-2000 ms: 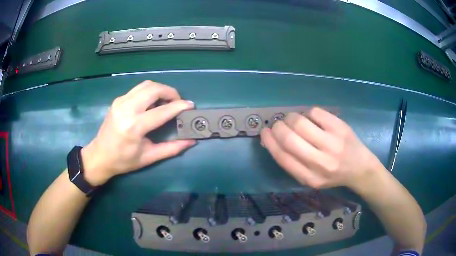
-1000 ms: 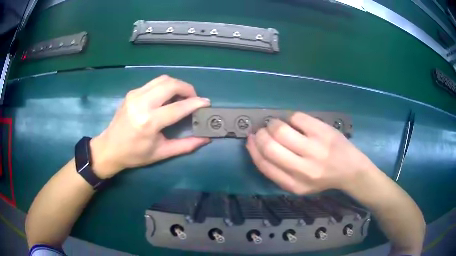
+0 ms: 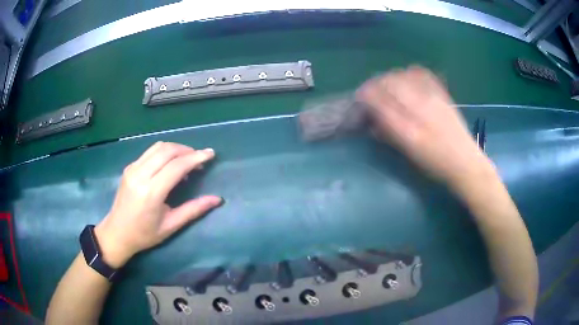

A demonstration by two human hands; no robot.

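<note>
My right hand, blurred by motion, holds the six-hole bar by its right part, over the line between the mat and the green surface beyond. The bar is blurred and its holes cannot be made out; its right end is hidden by the hand. My left hand is open and empty over the mat at the left, thumb and fingers apart. A deep six-position part with dark ribs and angled silver pins lies at the near edge.
A grey bar with small light marks lies on the green surface beyond, another bar at its left, and a dark bar at far right. Tweezers lie right of my right hand. Red edging shows at far left.
My right hand has lifted the six-hole bar and moved it away from me. My left hand has let go of the bar's left end. The camera view has shifted.
</note>
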